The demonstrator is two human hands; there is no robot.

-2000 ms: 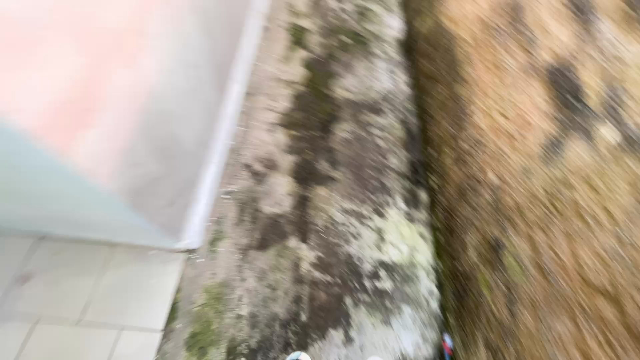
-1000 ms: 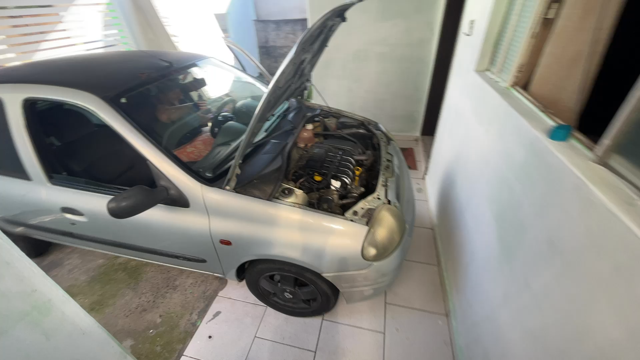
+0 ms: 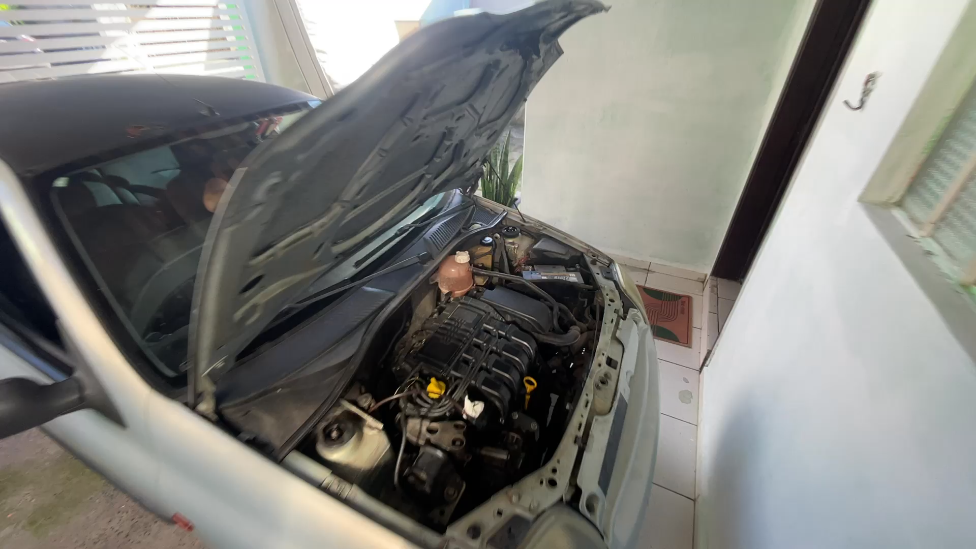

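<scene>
Neither my left hand nor my right hand shows in the head view. A silver car fills the left and middle, its hood (image 3: 381,114) raised over the engine bay. Inside lies the black engine intake manifold (image 3: 488,343), with a yellow oil filler cap (image 3: 435,388) near its lower left. A yellow dipstick handle (image 3: 529,383) stands to the right of the cap, and a white piece of cloth or paper (image 3: 473,408) lies between them. The brownish coolant reservoir (image 3: 456,274) sits at the back, left of the car battery (image 3: 550,276).
A white wall (image 3: 846,366) with a metal hook (image 3: 862,91) and a window runs along the right. A tiled walkway (image 3: 675,442) lies between wall and bumper, with a doormat (image 3: 669,316) by the dark doorway. A potted plant (image 3: 500,171) stands behind the hood.
The view has moved from the ground to the car, then closer to its engine bay. The hood is raised in both the frame from one second ago and now.
</scene>
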